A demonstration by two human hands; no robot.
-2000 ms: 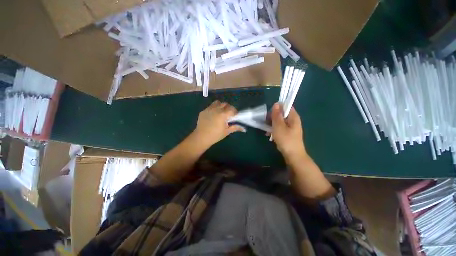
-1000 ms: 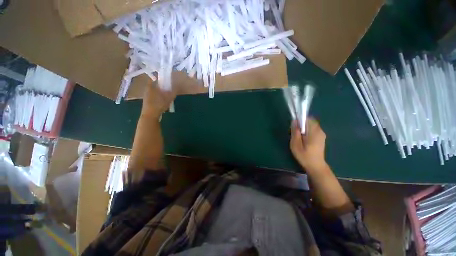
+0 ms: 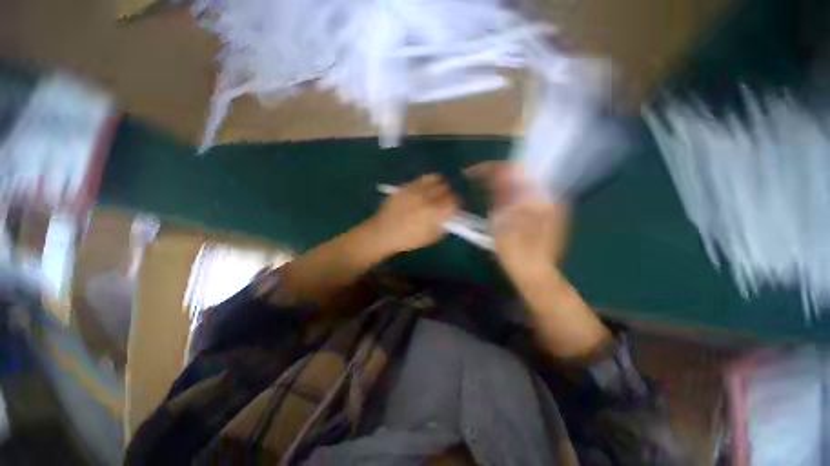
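The picture is blurred. My left hand (image 3: 417,215) is closed around a slim white piece (image 3: 468,229) that shows on both sides of the fingers, its right end close to my right hand. My right hand (image 3: 526,223) holds a bunch of white tubes (image 3: 569,127), smeared by motion and pointing up and away. Whether the slim piece touches my right hand is hard to tell. A heap of white tubes (image 3: 364,55) lies in the open carton (image 3: 309,116) in front of me.
White sticks (image 3: 742,191) lie on the green table (image 3: 246,187) at right. A lower carton (image 3: 155,319) with white pieces is below the table edge at left. Red-rimmed crates with white pieces stand at far left (image 3: 98,164) and lower right (image 3: 739,400).
My left hand has come back from the tube heap to the middle, beside my right hand, with a white piece in it. My right hand has moved slightly left.
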